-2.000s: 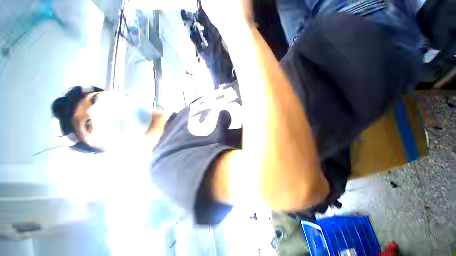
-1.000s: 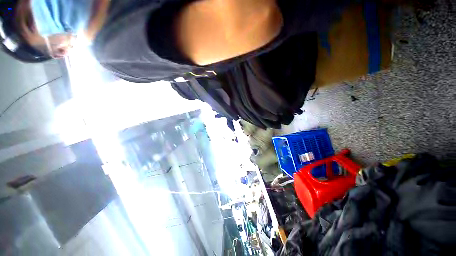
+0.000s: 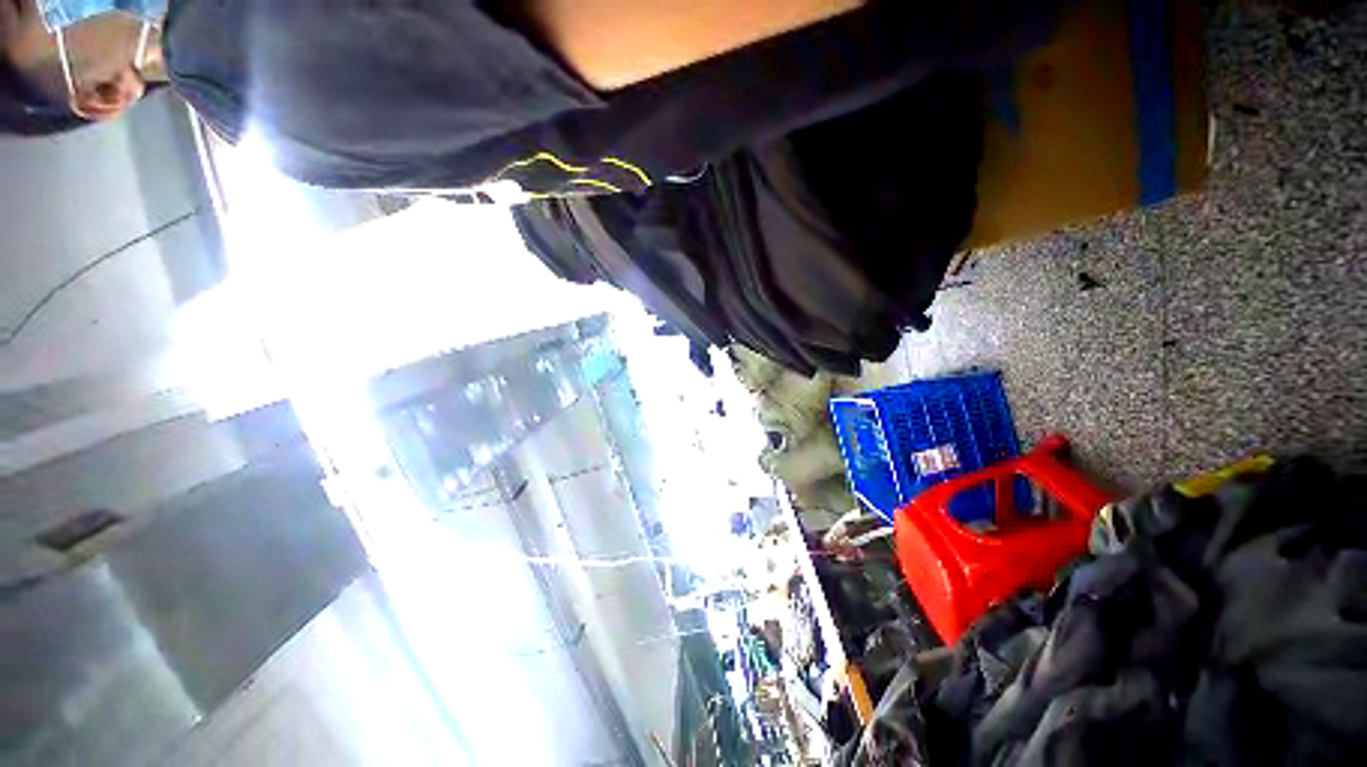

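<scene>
Neither of my hands is in view. The picture is turned sideways. A person in a dark top (image 3: pixel 405 90) with a blue mask is close in front, cut off by the upper edge. Dark garments (image 3: pixel 780 240) hang in layered folds beside this person. A heap of dark grey garments (image 3: pixel 1199 629) fills the lower right. A red plastic stool (image 3: pixel 975 555) stands against the heap, which hides part of it.
A blue latticed crate (image 3: pixel 937 427) stands on the speckled floor (image 3: pixel 1244 330) beside the stool. A cardboard box with blue tape (image 3: pixel 1087 135) is at the upper right. An olive sack (image 3: pixel 795 435) lies beside the crate. Glare hides much of the left and centre.
The person in the dark top has shifted up and left in the picture, the raised bare arm now mostly out of view. The red stool and dark heap have come into view.
</scene>
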